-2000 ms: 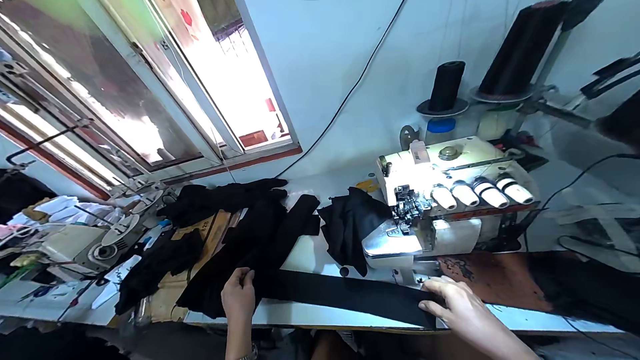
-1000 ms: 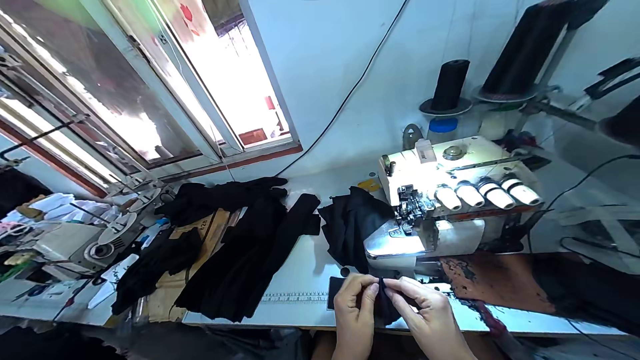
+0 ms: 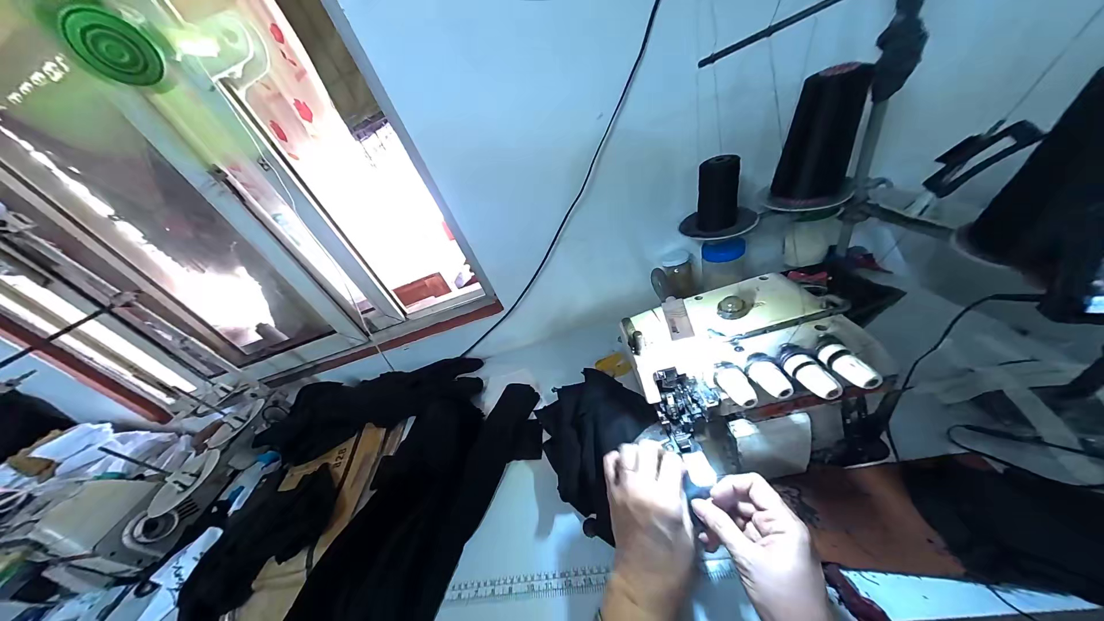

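My left hand [image 3: 651,509] lies just in front of the needle area of an overlock sewing machine [image 3: 742,323], fingers bent over dark fabric that is mostly hidden. Close beside it, my right hand [image 3: 759,539] pinches the edge of this dark fabric [image 3: 699,493] between thumb and forefinger. The machine's lamp lights the presser foot and the fingertips brightly. Left of the machine, a heap of black fabric pieces [image 3: 595,431] lies against my left hand.
Long black fabric pieces [image 3: 414,509] lie on the left over cardboard [image 3: 354,466]. A ruler marking [image 3: 526,585] runs along the table's front. Black thread cones [image 3: 819,138] stand behind the machine. A brown and black cover [image 3: 888,517] lies at right, and another sewing machine [image 3: 86,517] at far left.
The black strip, stretched between both hands two seconds ago, was gathered at the table's front edge a second ago. Both hands have since moved up to the machine's needle area.
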